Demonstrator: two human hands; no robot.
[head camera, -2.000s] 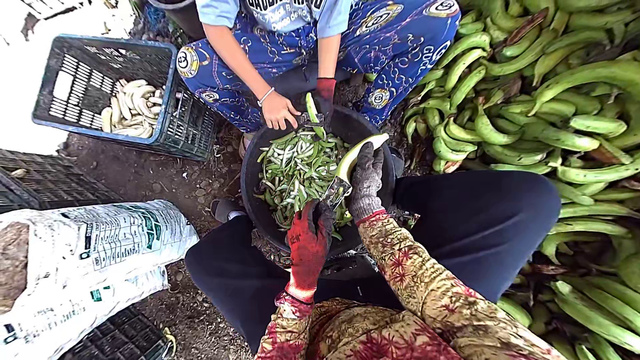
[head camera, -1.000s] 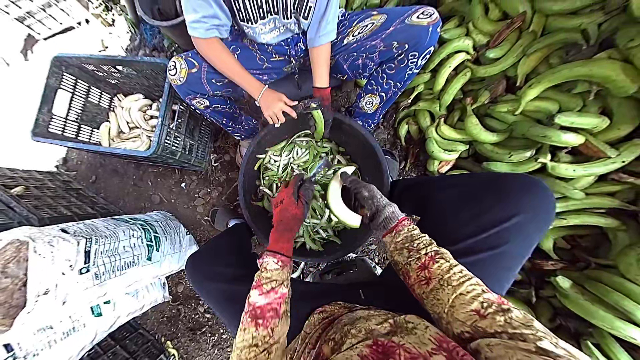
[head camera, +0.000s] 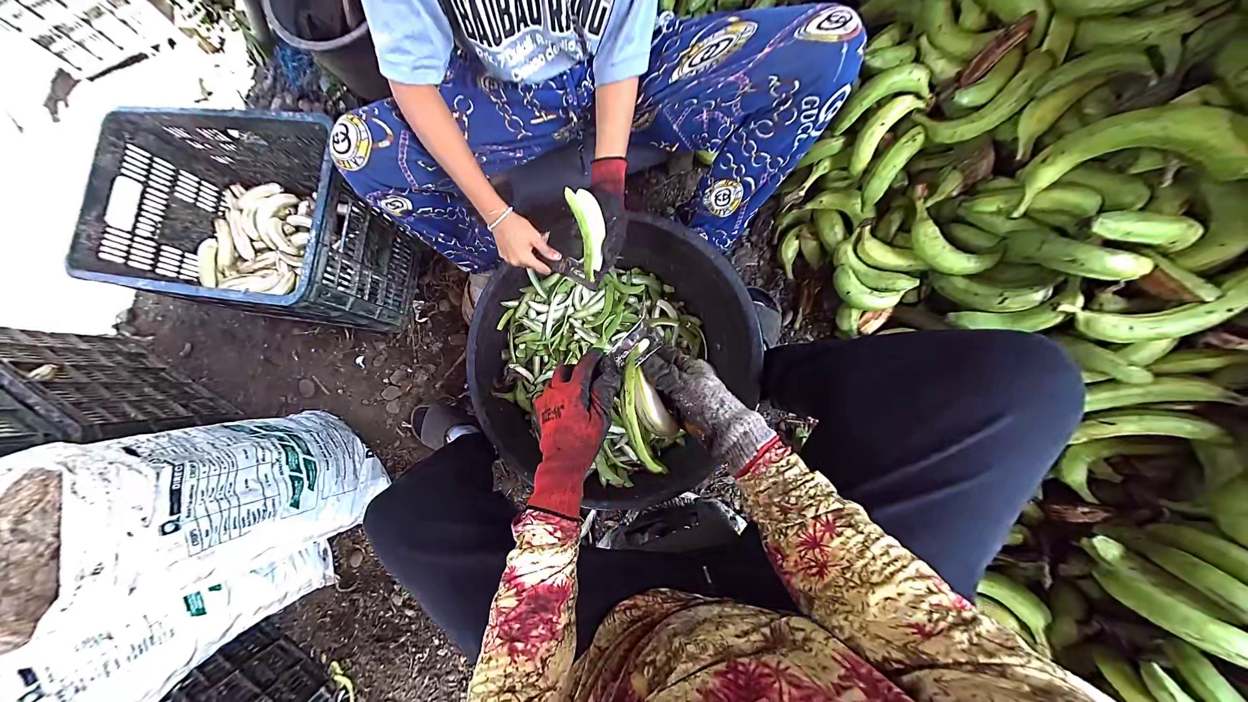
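A black plastic tub (head camera: 717, 283) holding green plantain peels (head camera: 561, 317) stands between my knees. Over its near part, my right hand (head camera: 692, 390) in a grey glove grips a partly peeled plantain (head camera: 656, 405), with a strip of green peel hanging beside it. My left hand (head camera: 575, 405), in a red and dark glove, is closed at the plantain's upper end, by a metal blade (head camera: 629, 343); its fingers partly hide what it grips. Across the tub, another person's bare hand and gloved hand hold a partly peeled plantain (head camera: 587, 229) and a tool.
Green plantains (head camera: 1053, 249) are heaped at the right. At the left, a plastic crate (head camera: 317, 229) holds peeled plantains (head camera: 258, 239). White printed sacks (head camera: 224, 497) and more dark crates (head camera: 107, 375) lie at the lower left. A dark bucket (head camera: 327, 39) stands at the back.
The plantain in my right hand has turned from pale side up, and a green strip now hangs along it. The other person's plantain shows more pale flesh than before.
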